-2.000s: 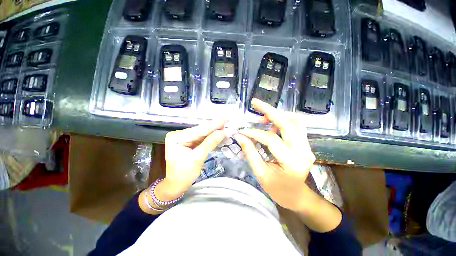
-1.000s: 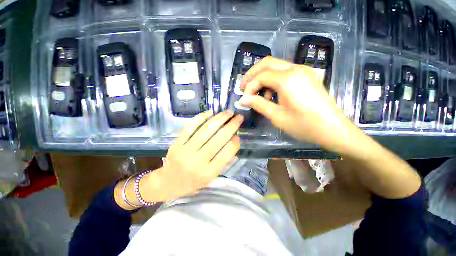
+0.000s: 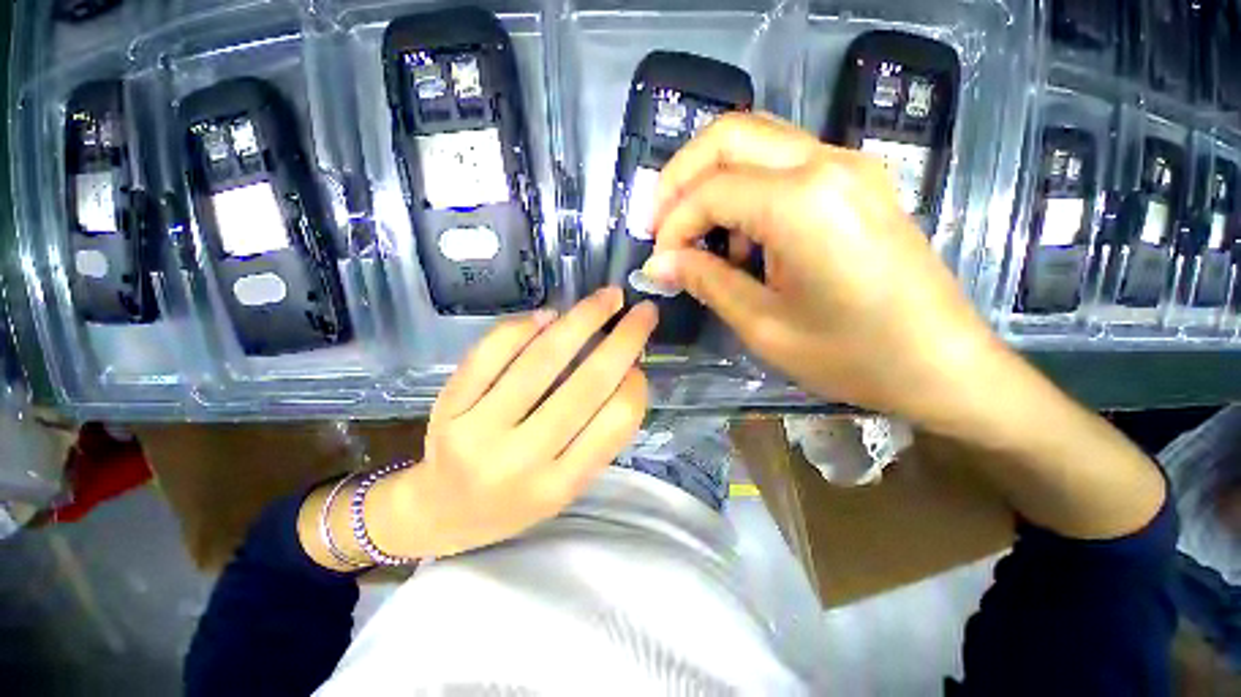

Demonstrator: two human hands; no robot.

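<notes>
A black phone housing (image 3: pixel 667 320), fourth from the left in the near row, lies back face up in the clear blister tray (image 3: pixel 544 399). My right hand (image 3: pixel 817 259) reaches over its middle. Its thumb and fingertips are on a pale oval adhesive pad (image 3: pixel 656 282) at the housing's near end. My left hand (image 3: pixel 538 415) lies palm down at the tray's near edge, fingertips at the housing's near left edge, holding nothing. The three housings to the left, such as the third (image 3: pixel 467 177), each carry a white label and an oval pad. My right hand partly hides the fifth housing (image 3: pixel 898 102).
A second clear tray with black housings (image 3: pixel 1059 218) stands at the right. Brown cardboard boxes (image 3: pixel 871 531) are below the bench edge, with crumpled clear plastic (image 3: pixel 851 449) at one of them. A red item (image 3: pixel 102 470) is at the lower left.
My hands were together in front of the tray two seconds ago, then moved onto the fourth housing. Over the last second they stay there while the view comes closer. An oval pad now lies at that housing.
</notes>
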